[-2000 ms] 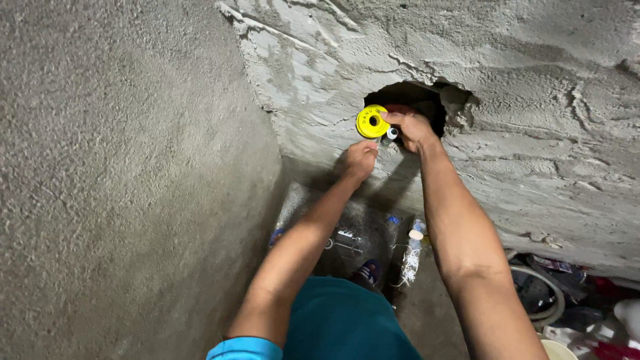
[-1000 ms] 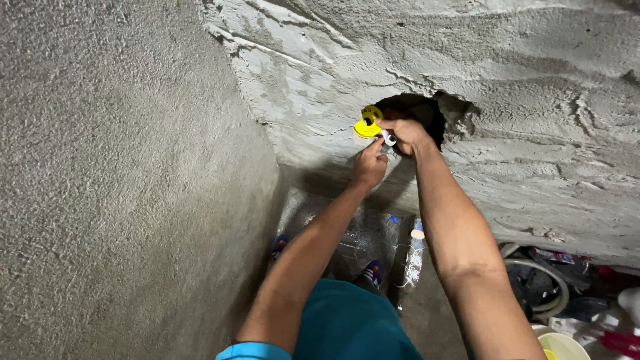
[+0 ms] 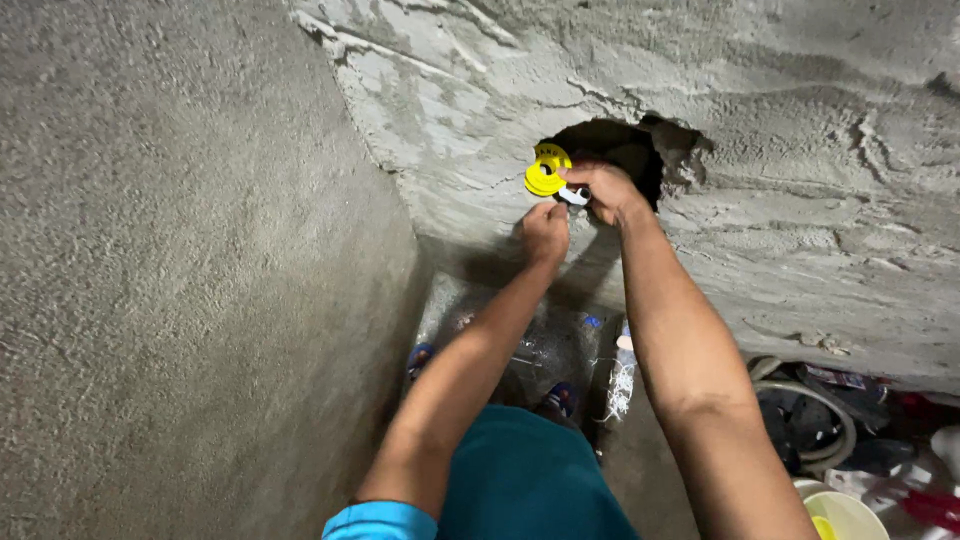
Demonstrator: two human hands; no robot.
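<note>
A yellow plastic spool of tape (image 3: 548,166) bearing writing is gripped between the thumb and fingers of my right hand (image 3: 606,189), in front of a ragged hole (image 3: 600,139) in the cement wall. Below the spool a white fitting with a dark round opening (image 3: 576,196) sits between my two hands. My left hand (image 3: 546,231) is closed just under the spool, fingertips by the fitting; whether it pinches tape or the fitting cannot be seen. The fingers of my right hand are partly hidden behind the fitting and inside the hole's edge.
A rough plastered wall (image 3: 187,247) rises close on the left. Below are my feet in blue shoes (image 3: 561,397) and white shredded strands (image 3: 621,386) on the floor. At the lower right lie a coiled hose (image 3: 844,431), a pale bucket (image 3: 855,517) and a red item (image 3: 930,506).
The yellow spool has tilted and turned while staying in my right hand. My left hand has shifted slightly around just below it.
</note>
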